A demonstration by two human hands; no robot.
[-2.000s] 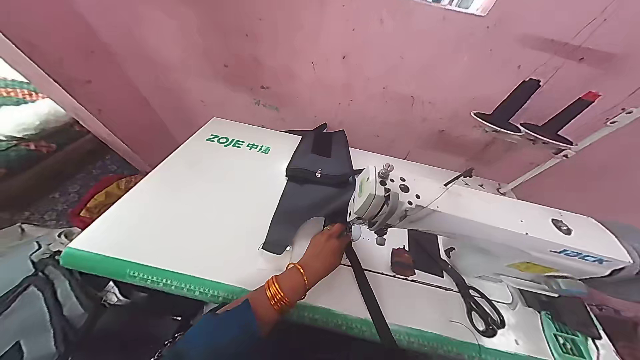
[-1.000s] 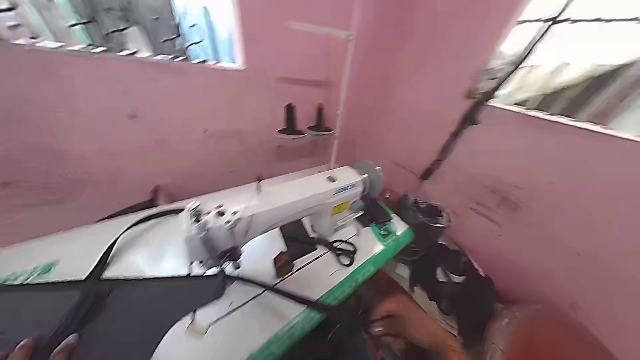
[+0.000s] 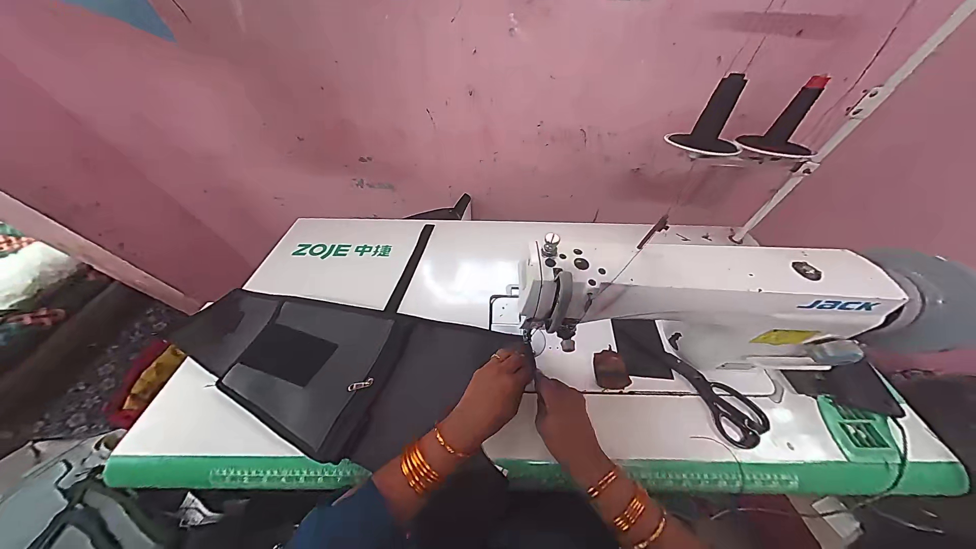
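Observation:
Black fabric with a zipped pocket panel lies across the left half of the sewing table, its right edge under the needle area of the white Jack sewing machine. My left hand presses on that edge just below the needle, thumb and fingers together on the cloth. Close beside it, my right hand pinches the same edge a little nearer to me. A narrow black strap runs from the fabric toward the table's back edge. The fingertips partly hide the gripped edge.
Black-handled scissors lie right of my hands, beside a dark fabric piece and a small brown object. Two thread cones stand on a rack behind the machine. A green ruled edge borders the table's front.
The view has swung back from the right. Both hands are now together at the needle; one second ago they were far apart. The fabric lies spread further left and nearer than two seconds ago.

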